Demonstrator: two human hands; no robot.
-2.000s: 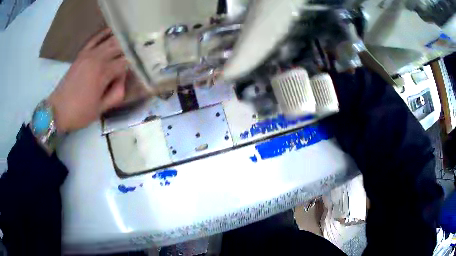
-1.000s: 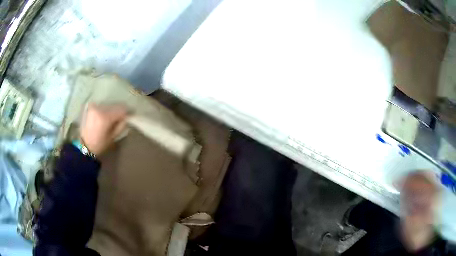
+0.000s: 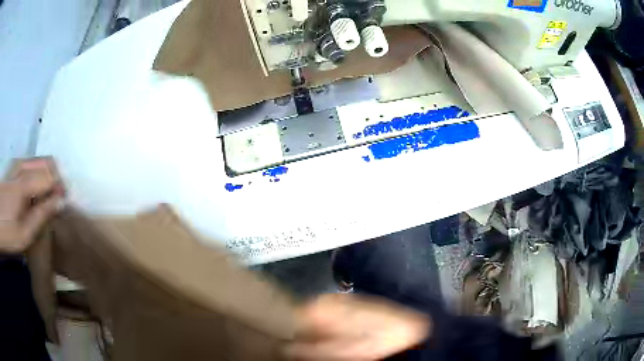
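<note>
A brown garment panel (image 3: 176, 282) hangs over the table's front left edge, blurred by motion. My left hand (image 3: 32, 201) holds its upper left corner at the picture's left edge. My right hand (image 3: 364, 328) is at its right end, low in the middle, blurred, with fingers on the cloth. Another brown panel (image 3: 212, 53) lies under the sewing machine head (image 3: 272, 35), behind the presser foot (image 3: 303, 101), and reaches right behind the needle area. The needle plate (image 3: 311, 132) shows in front of the foot.
The white table (image 3: 318, 211) has worn blue markings and a printed ruler edge. A control panel (image 3: 587, 120) sits at the table's right end. Dark and pale fabric scraps (image 3: 540, 282) lie below at the right. White tension knobs (image 3: 346, 34) are on the machine head.
The view has swung back from the stacked pieces at left to the machine. Both hands now hold a brown panel at the table's front left; the right hand was off the cloth before.
</note>
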